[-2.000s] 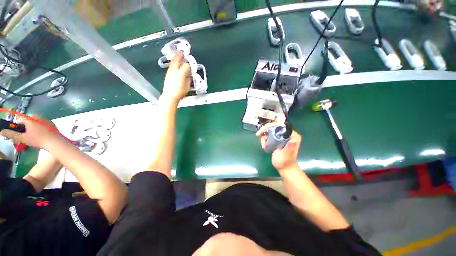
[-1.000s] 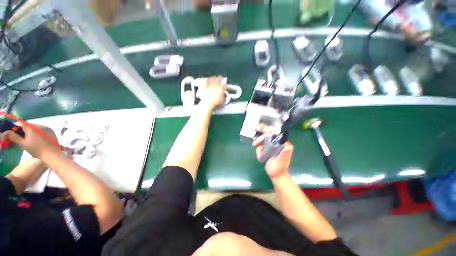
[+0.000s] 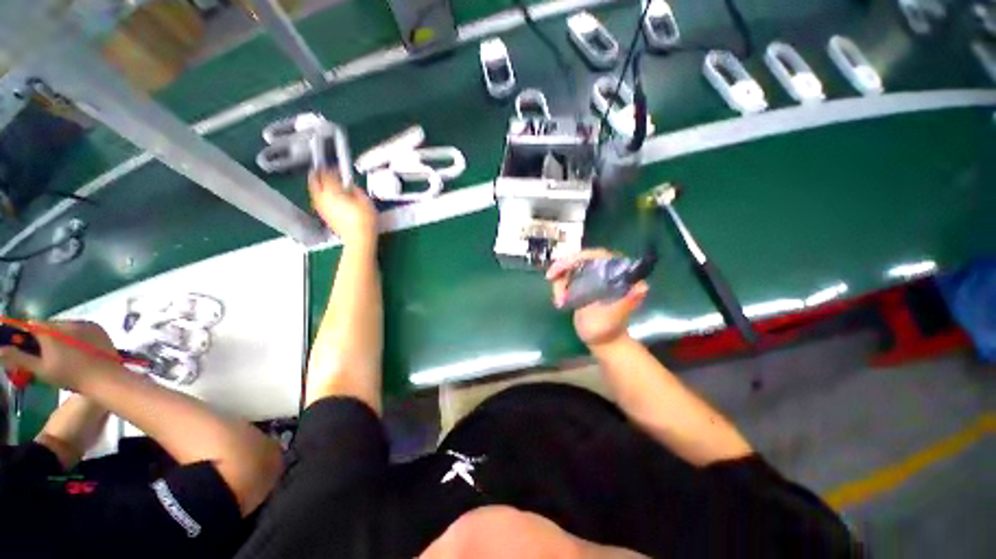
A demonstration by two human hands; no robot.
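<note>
My left hand (image 3: 343, 205) reaches over the conveyor and has its fingers on a white plastic housing (image 3: 330, 151), which is blurred and tilted. More white housings (image 3: 288, 144) lie just left of it, and a loose group (image 3: 411, 169) lies to its right. My right hand (image 3: 603, 306) holds a grey electric screwdriver (image 3: 599, 280), tilted sideways, in front of the screw feeder (image 3: 542, 207). The driver tip and any screw on it cannot be made out.
A mallet (image 3: 699, 257) lies right of the feeder. A second grey tool (image 3: 620, 162) is beside the feeder, with cords hanging above. Several housings (image 3: 734, 82) lie on the conveyor behind. A neighbour's arms (image 3: 142, 404) work at the white board (image 3: 262, 328) on the left.
My left hand has moved from the group of housings near the feeder to one farther left. My right hand has turned the screwdriver sideways, a little away from the feeder. The view has shifted.
</note>
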